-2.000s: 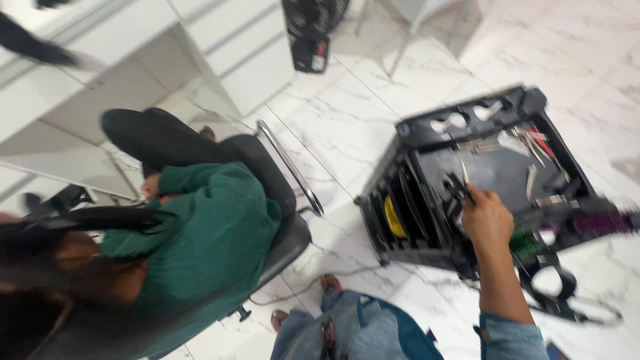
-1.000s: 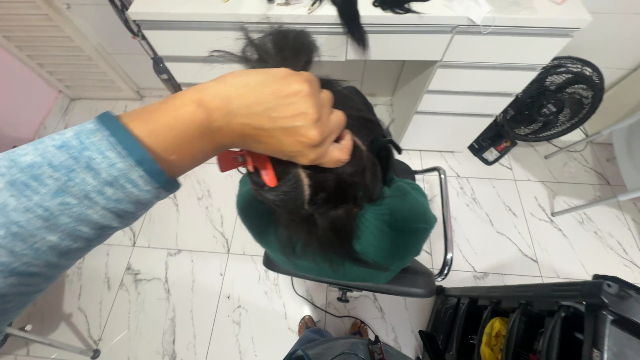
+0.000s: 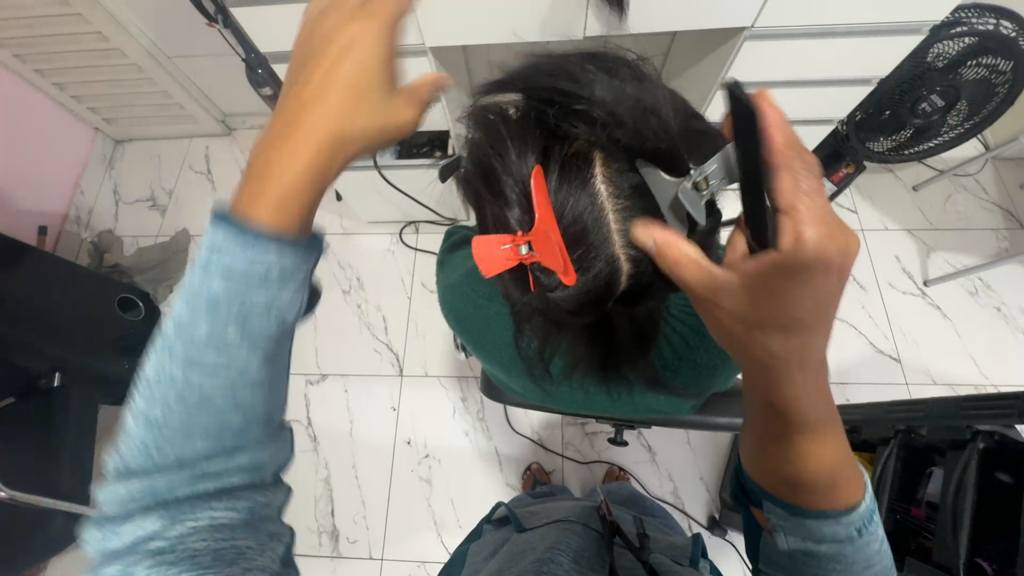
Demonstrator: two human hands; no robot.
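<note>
A seated person's dark-haired head is below my hands, with a pale parting line showing on the scalp. An orange hair clip sits in the hair left of the parting. My left hand is raised left of the head, thumb spread, its fingertips cut off by the top edge; nothing shows in it. My right hand, at the right side of the head, holds a narrow black tool, perhaps a comb. A grey metal hair clip lies between that hand and the hair; whether it grips hair is unclear.
The person sits in a black chair facing a white drawer desk. A black fan stands at right. A black organizer cart is at lower right, black furniture at left. A cable crosses the tiled floor.
One second ago my left hand was closed on the hair over the head; it has let go and lifted away. My right hand, earlier at the cart, is now beside the head. The view has shifted greatly.
</note>
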